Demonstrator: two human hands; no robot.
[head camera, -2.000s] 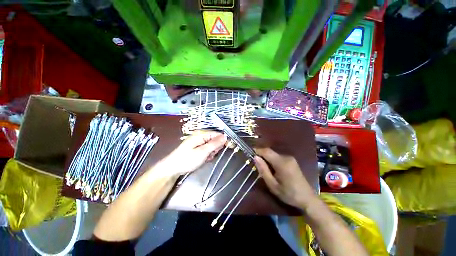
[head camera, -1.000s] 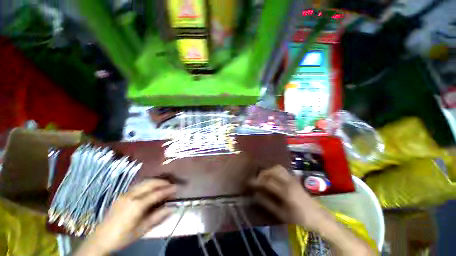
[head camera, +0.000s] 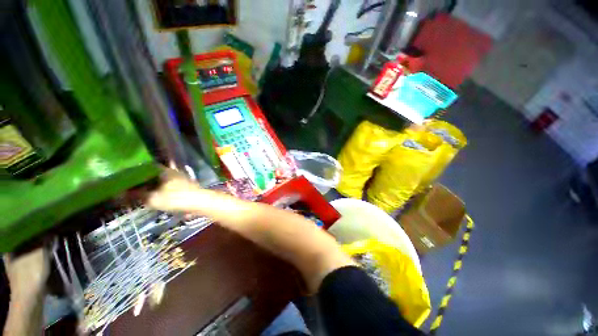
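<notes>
White-grey cables (head camera: 134, 279) with gold tips lie crisscross at the press edge; several more strands run up under the green block (head camera: 79, 180). My right hand (head camera: 176, 193) reaches in at the block's right lower edge, its fingers blurred and partly hidden. My left hand (head camera: 27, 279) is at the far left, cut off by the block, its fingers hidden beneath it. What either hand touches does not show. A metal holder bar (head camera: 226, 316) lies on the dark brown-red board (head camera: 200, 282) near its front edge.
The red control panel (head camera: 239, 134) stands behind my right forearm. A red bin (head camera: 318, 200), a white bucket (head camera: 377, 216) with a yellow bag (head camera: 410, 282), more yellow bags (head camera: 406, 164) and a cardboard box (head camera: 436, 213) are at right.
The view has swung right. Both hands have left the holder bar and moved from the board to the green block. The left cable pile is out of view.
</notes>
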